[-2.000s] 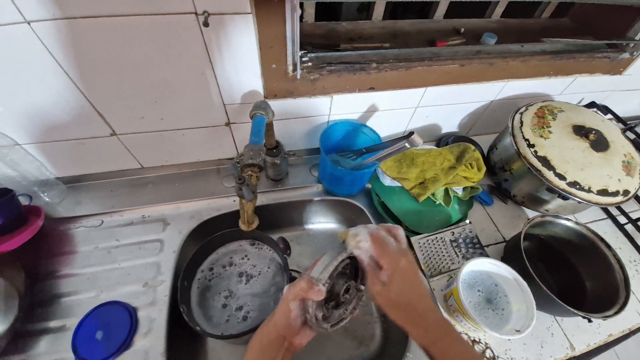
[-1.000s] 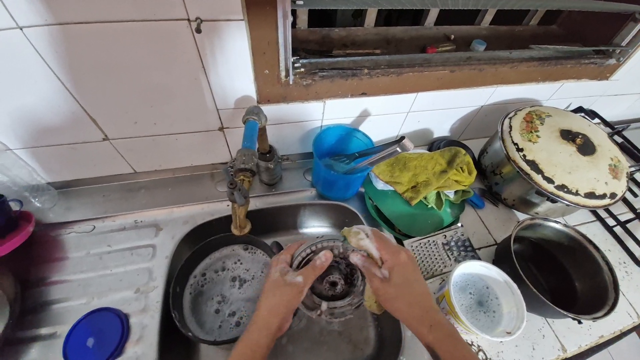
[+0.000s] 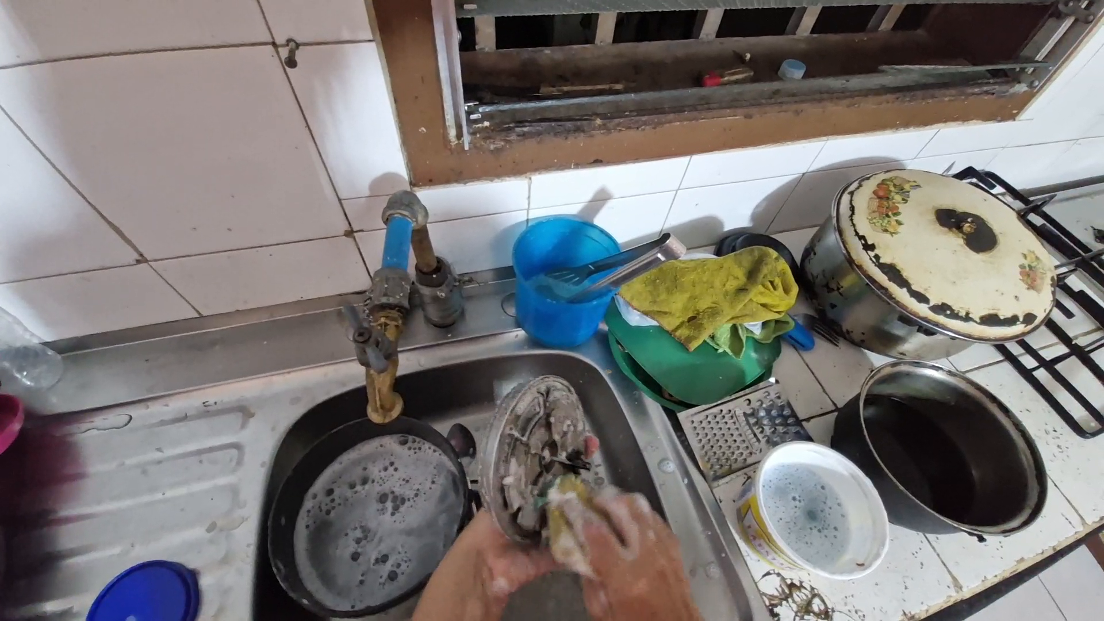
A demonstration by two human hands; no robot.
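Over the steel sink [image 3: 623, 414], my left hand [image 3: 509, 561] holds up a round, ribbed metal part [image 3: 535, 457], tilted nearly on edge; what it belongs to I cannot tell. My right hand [image 3: 638, 552], wet with suds, presses a yellow-green sponge [image 3: 571, 522] against the part's lower face. A black pan [image 3: 379, 517] full of foamy water sits in the sink, left of my hands, under the brass tap [image 3: 384, 371]. Part of my left hand is hidden behind the metal part.
Behind the sink stands a blue plastic cup [image 3: 561, 289] with utensils. To the right are green plates [image 3: 699, 366] under a yellow cloth [image 3: 716, 293], a grater [image 3: 742, 427], a soapy white tub [image 3: 815, 509], a dark pot [image 3: 940, 448] and a lidded pot [image 3: 940, 259]. A blue lid [image 3: 147, 593] lies left.
The metal part has turned from facing up to standing nearly on edge. My right hand with the sponge has moved from its upper right side to its lower face.
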